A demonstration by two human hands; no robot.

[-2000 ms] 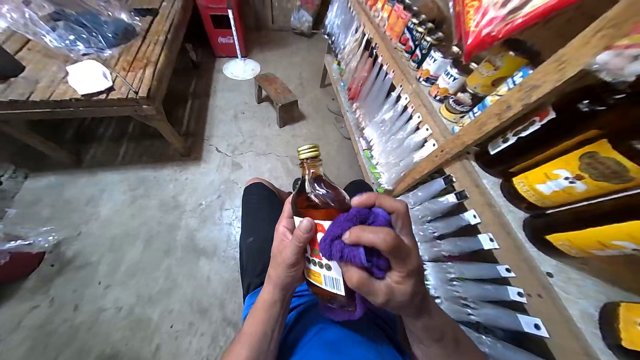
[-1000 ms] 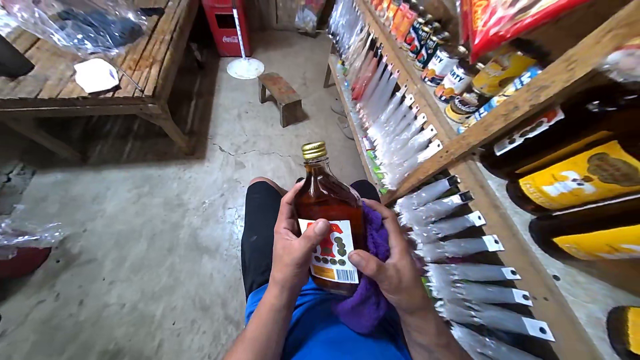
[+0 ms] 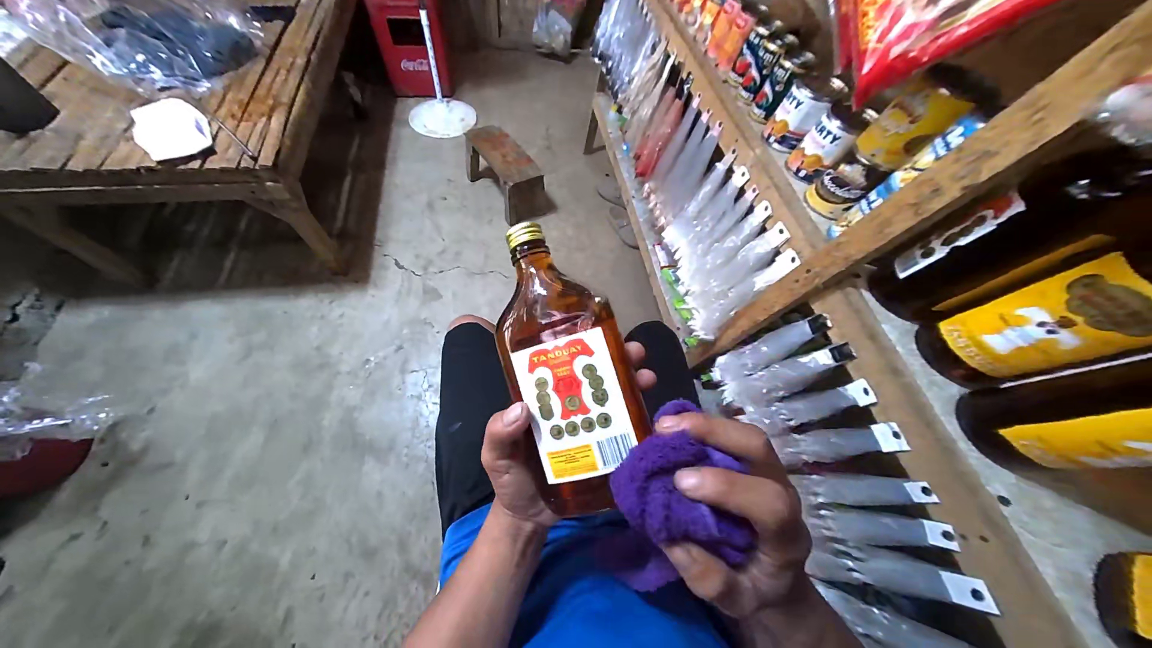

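Observation:
An amber glass liquor bottle (image 3: pixel 569 396) with a gold screw cap and a white and red Tanduay label stands tilted above my lap. My left hand (image 3: pixel 522 463) holds it, with the thumb on its left edge and fingertips showing past its right edge. In my right hand (image 3: pixel 742 495) a purple cloth (image 3: pixel 679 486) is bunched up, close by the bottle's lower right corner. Whether the cloth touches the glass there I cannot tell.
Wooden shelves (image 3: pixel 945 189) on the right bear cans (image 3: pixel 796 112) and large dark bottles with yellow labels (image 3: pixel 1053 315). Clear plastic packets (image 3: pixel 846 490) hang along them. A small wooden stool (image 3: pixel 508 166) stands ahead, and a slatted wooden table (image 3: pixel 243 117) at the left.
One second ago both hands were on the bottle, the cloth behind it at the right. Now my right hand is off the bottle, with the cloth bunched in its fingers.

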